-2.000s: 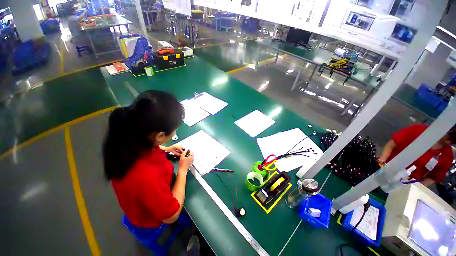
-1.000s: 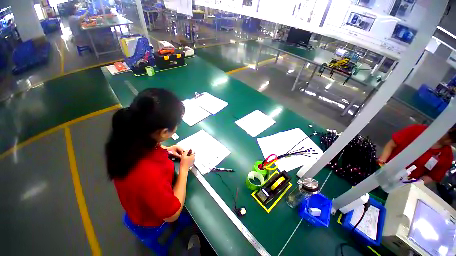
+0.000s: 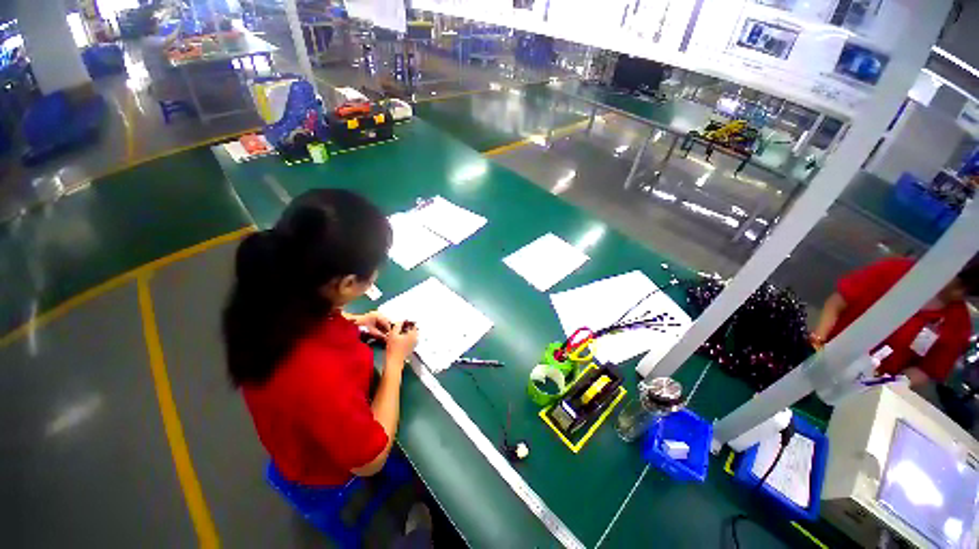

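Observation:
Neither of my hands is in view. Below me is a green bench (image 3: 451, 450) with a long silver-white steel rule (image 3: 490, 450) along its edge. White sheets (image 3: 451, 322) lie flat behind the rule, with a dark pen (image 3: 479, 362) beside one. A black and yellow tape dispenser (image 3: 585, 399) sits inside a yellow outline, next to green tape rolls (image 3: 546, 383) and red-orange scissors handles (image 3: 579, 341). A small round black-and-white item (image 3: 517, 450) lies near the rule. Thin dark cables (image 3: 642, 324) lie over another sheet.
A seated person in red (image 3: 311, 397) holds a small dark item at the bench edge. A clear jar (image 3: 647, 407), blue bins (image 3: 678, 446), a white post (image 3: 794, 225), a dark cable heap (image 3: 762, 332) and a beige monitor (image 3: 912, 472) stand right. Another person (image 3: 896, 322) is beyond.
The view has shifted very slightly. The person in red still holds the small dark item, with only slight head and hand movement.

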